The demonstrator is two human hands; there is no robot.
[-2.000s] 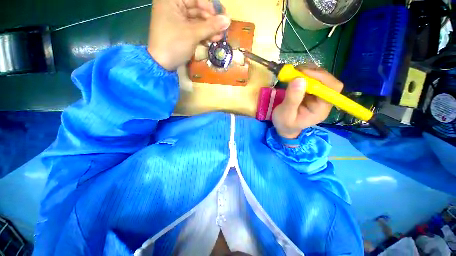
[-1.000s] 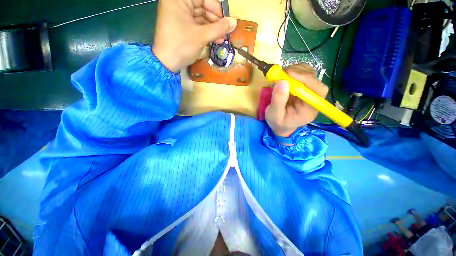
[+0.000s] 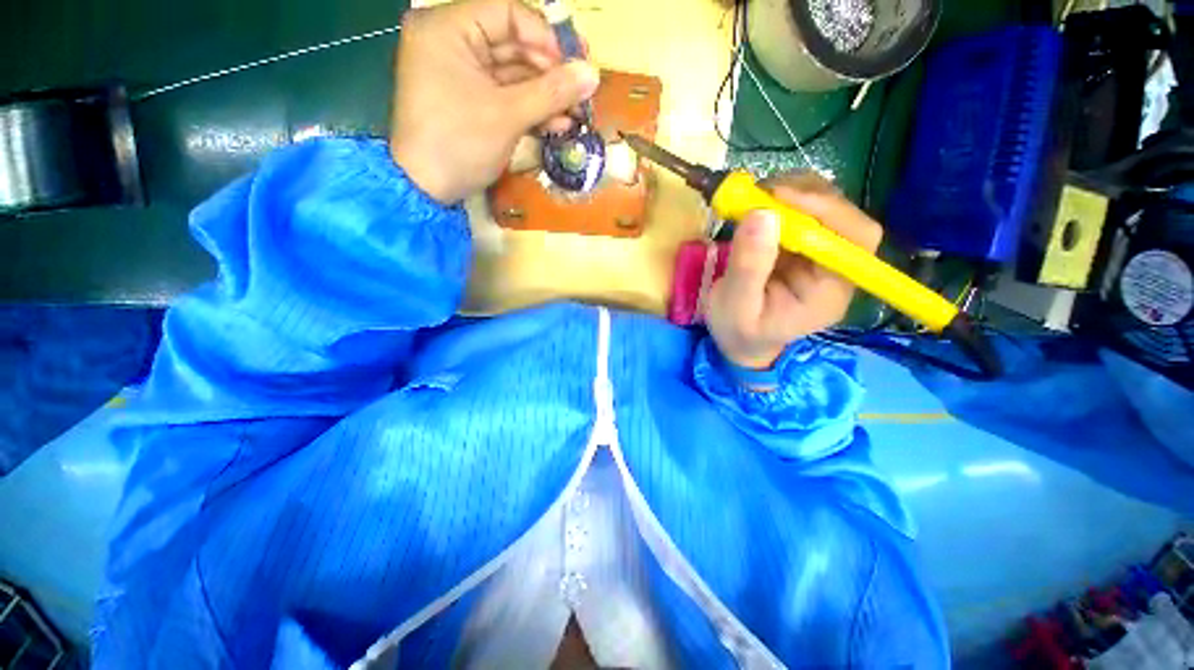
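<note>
A dark round workpiece with a bright centre sits in the orange-brown fixture on the pale work board. My left hand is at the fixture's left and far side, its thumb and fingers closed on a thin grey stick, possibly tweezers, whose lower end is at the disc's far edge. My right hand holds the yellow soldering iron. The iron's metal tip is just right of the disc, apparently not touching it.
A solder spool lies at the far left, with solder wire running towards my left hand. A pink block is by my right hand. Beyond are a round pot, a blue soldering station, a yellow block and a black fan.
The iron has shifted slightly right since one second ago, its tip a little farther from the disc's edge. My left hand has shifted slightly left. The view has moved slightly.
</note>
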